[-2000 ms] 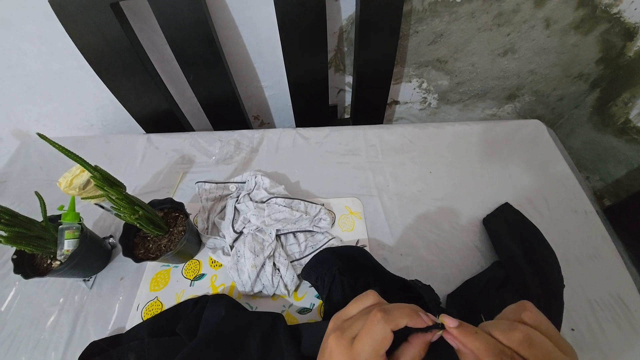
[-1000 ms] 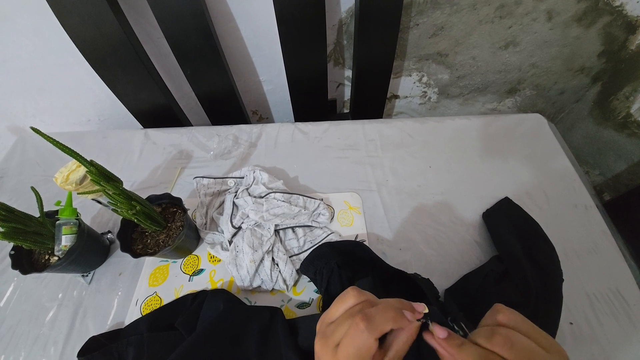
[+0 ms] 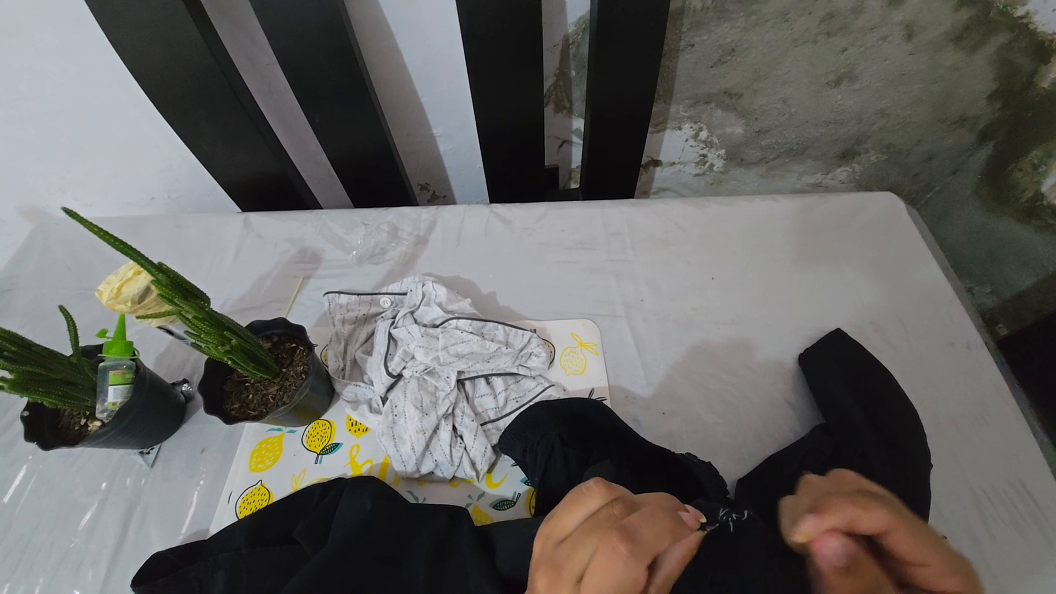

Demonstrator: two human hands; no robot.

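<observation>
A black cloth garment (image 3: 610,445) lies across the front of the table, one sleeve-like part curving up at the right. My left hand (image 3: 615,536) pinches its fabric between thumb and fingertips, beside a small patch of pale threads (image 3: 730,518). To the right of that patch, my right hand (image 3: 874,532) is raised over the garment with its fingers bent together, blurred; whether it holds something small such as a needle or thread cannot be told. A crumpled white garment with dark piping (image 3: 437,371) lies just behind the black cloth.
A lemon-patterned placemat (image 3: 586,351) lies under the white garment. Two black pots (image 3: 309,396) (image 3: 157,412) with green succulents stand at the left, with a small green-capped bottle (image 3: 115,379) in one. Black chair slats (image 3: 511,99) rise behind the plastic-covered table (image 3: 701,264).
My right hand has moved away to the right from my left fingertips, where the two hands were close together. My left hand still pinches the black cloth.
</observation>
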